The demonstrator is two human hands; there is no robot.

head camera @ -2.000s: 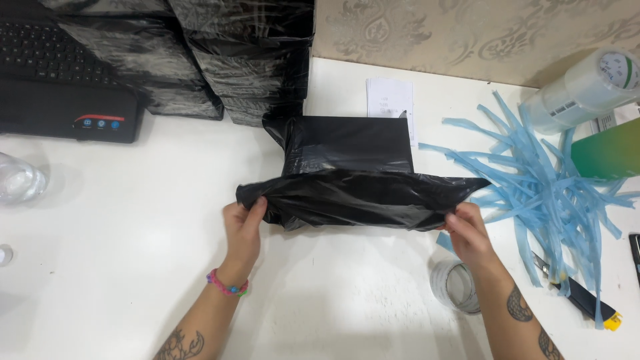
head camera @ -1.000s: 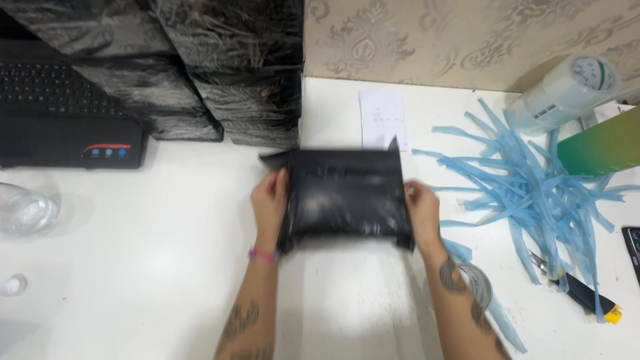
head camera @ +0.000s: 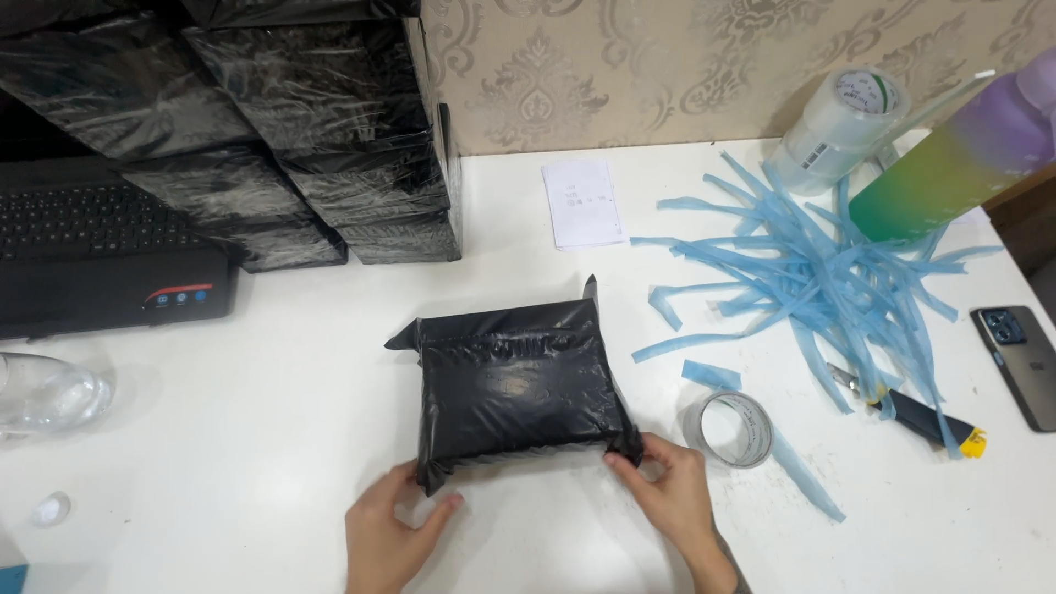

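Note:
A parcel in black plastic film (head camera: pixel 516 384) lies on the white table, with pointed loose corners of film at its sides. At its near left corner is my left hand (head camera: pixel 396 524), thumb and fingers apart; whether a fingertip touches the film behind the corner cannot be told. My right hand (head camera: pixel 668 487) pinches the film at the near right corner between thumb and fingers. Just right of that hand stands a roll of clear tape (head camera: pixel 733 431).
Wrapped black parcels (head camera: pixel 338 140) are stacked behind, over a laptop (head camera: pixel 107 280). Blue strips (head camera: pixel 833 272), a box cutter (head camera: pixel 924 421), a phone (head camera: pixel 1019 363), tape rolls (head camera: pixel 825 140) and a coloured bottle (head camera: pixel 949 157) lie or stand right. Paper slips (head camera: pixel 582 205) lie behind; a clear bottle (head camera: pixel 49 394) is left.
The film, earlier stretched between my hands over the parcel's near side, is now folded against it. My hands have moved from the parcel's sides to its near corners. The view has shifted.

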